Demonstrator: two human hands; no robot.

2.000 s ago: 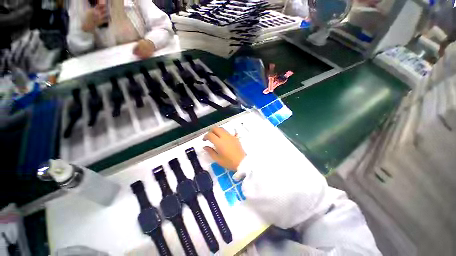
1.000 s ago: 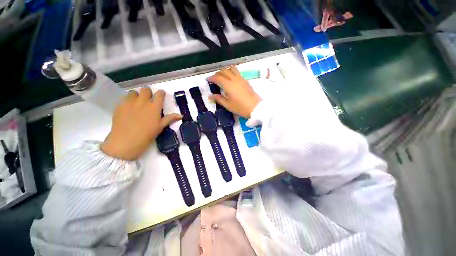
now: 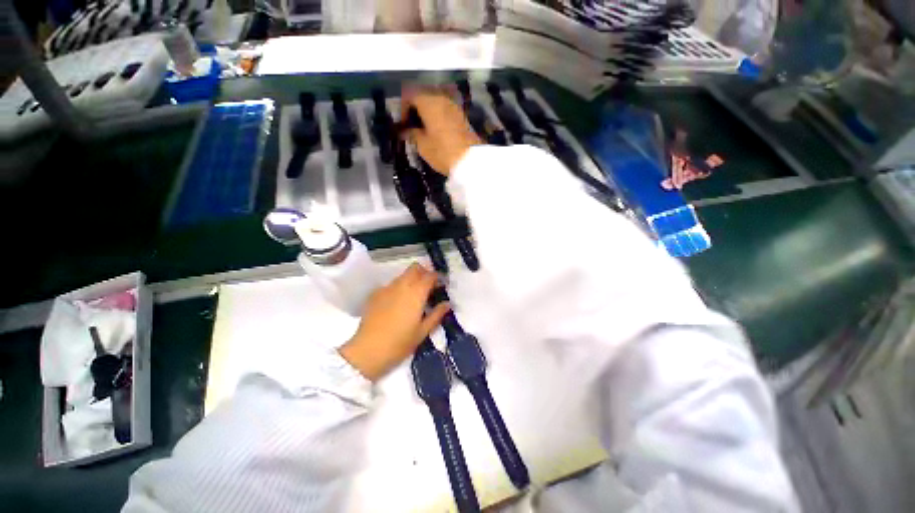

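Two black smartwatches (image 3: 467, 356) lie side by side on the white work mat (image 3: 271, 351), straps pointing towards me. My left hand (image 3: 394, 321) has its thumb and fingers around their upper strap ends. My right hand (image 3: 439, 130) is over the white watch tray (image 3: 346, 190), its fingers closed around black watch straps. Two long black watches (image 3: 411, 190) run down below it, past the tray's front edge. The right fingertips are blurred, and the forearm hides part of the tray and mat. Other black watches (image 3: 341, 130) lie in the tray.
A pump bottle (image 3: 336, 261) stands beside my left hand. A parts box (image 3: 145, 381) is at left. Blue films lie left (image 3: 226, 160) and right (image 3: 677, 228) of the tray, with pink straps (image 3: 690, 170) beyond. Stacked trays (image 3: 572, 50) are at the back.
My right hand has moved forward from the mat to the tray. My left hand has shifted to the strap ends of the remaining watches. The mat shows two watches instead of several.
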